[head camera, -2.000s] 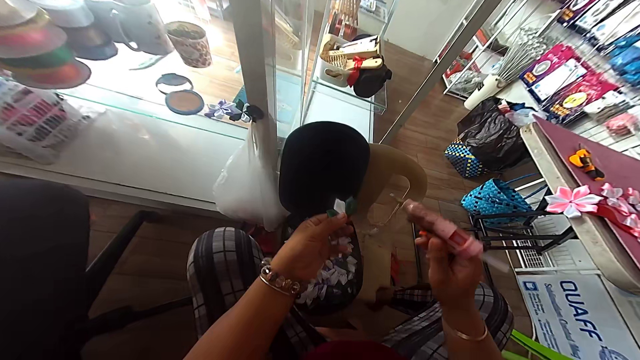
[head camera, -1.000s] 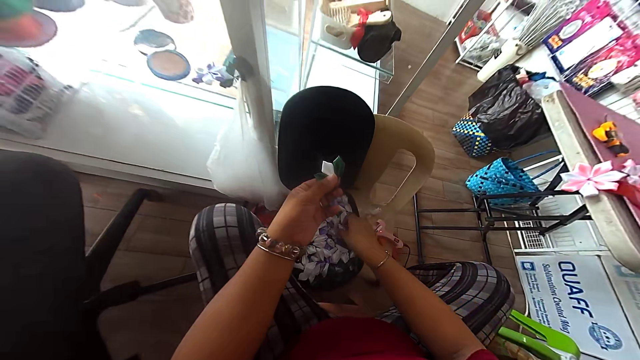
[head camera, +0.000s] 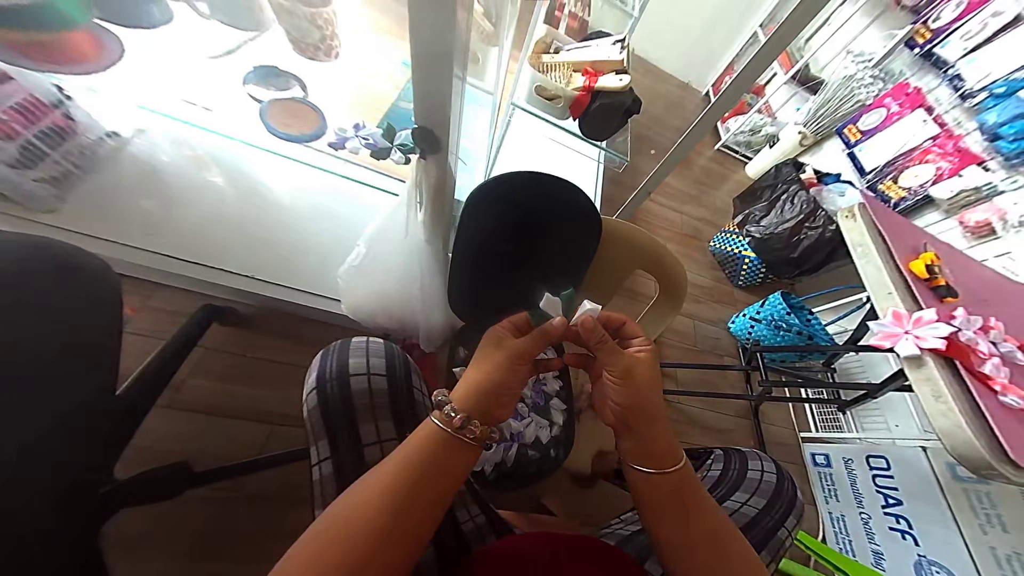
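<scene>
Between my knees, my left hand (head camera: 512, 364) pinches a small cluster of folded green and white ribbon petals (head camera: 552, 304) with thumb and fingers. My right hand (head camera: 620, 360) meets it fingertip to fingertip and holds one white folded ribbon petal (head camera: 586, 310) against the cluster's right side. Below both hands, many loose white, purple and dark petals (head camera: 524, 432) lie on a black chair seat, partly hidden by my wrists. The black backrest (head camera: 528, 240) rises just beyond my fingers.
A beige plastic chair (head camera: 664, 272) stands behind the black one. At left are a black chair (head camera: 56, 384) and a glass display case (head camera: 264, 216) with a plastic bag (head camera: 392, 272). At right, a table edge (head camera: 936, 400) carries ribbon flowers (head camera: 910, 330) near a blue woven basket (head camera: 776, 320).
My right hand held a pink, stick-like tool two seconds ago, then reached down to the loose petals. It has now risen to my left hand with a white petal, and the tool is out of it.
</scene>
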